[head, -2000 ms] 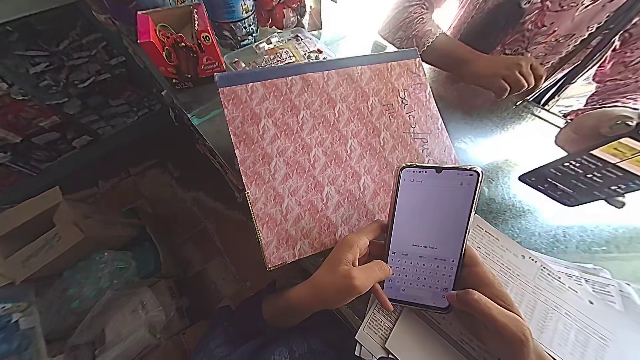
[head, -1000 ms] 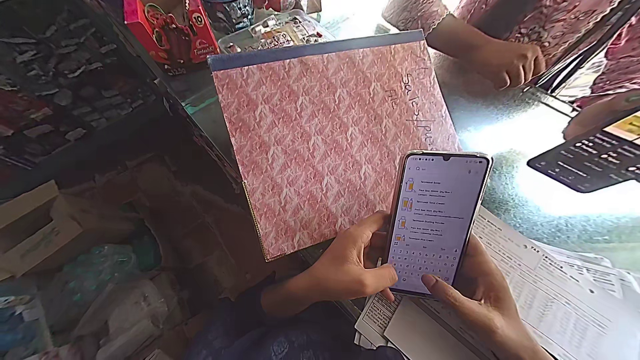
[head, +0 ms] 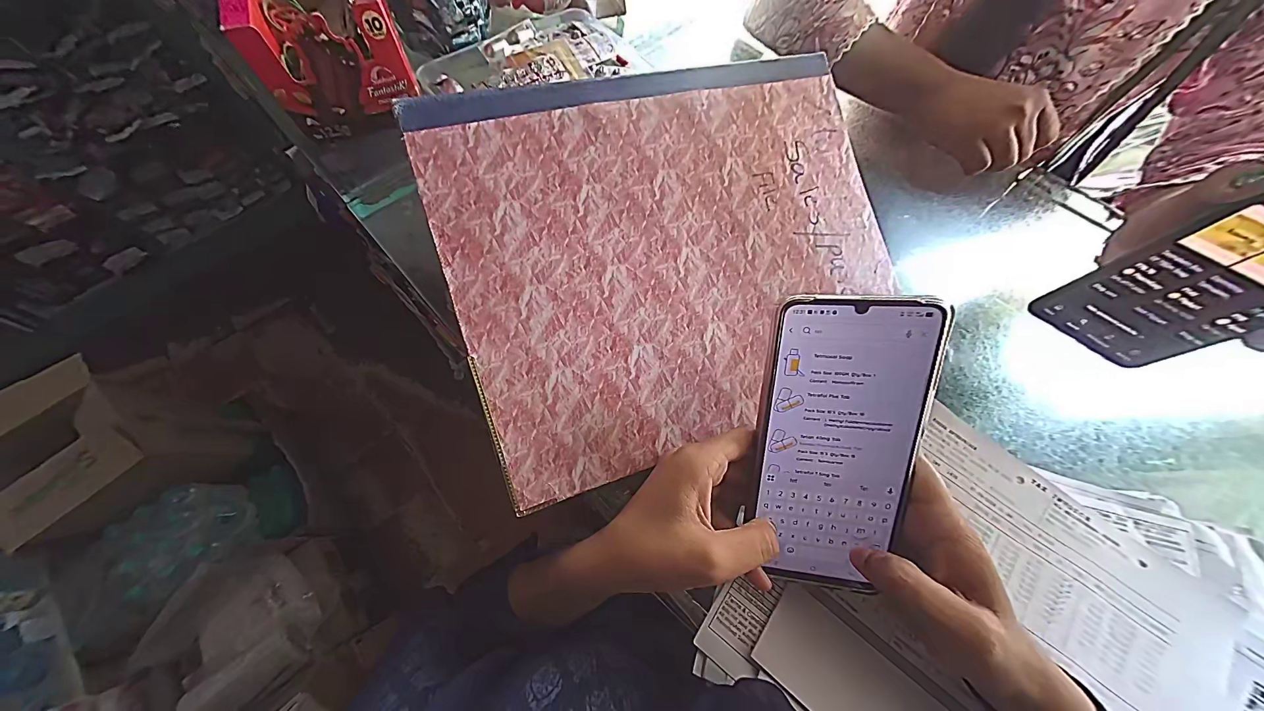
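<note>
A smartphone in a clear case is held upright between both hands, its lit screen showing a list above a keyboard. My left hand grips its lower left side, the thumb at the keyboard's left edge. Around the lower right side wraps my right hand, its thumb over the keyboard's bottom right. Behind the phone lies a pink patterned file folder with a blue spine and handwriting, partly covered by the phone. Printed papers are spread under and to the right of my right hand.
Across the glass counter, a person's hand rests at the top right. Another phone is held at the right edge. A red box and a plastic tray of packets stand beyond the folder. Cardboard and plastic bags lie lower left.
The list on the phone's screen has changed; two seconds ago the screen area above the keyboard was mostly blank. Both hands keep hold of the phone, and my right thumb has shifted over the keyboard.
</note>
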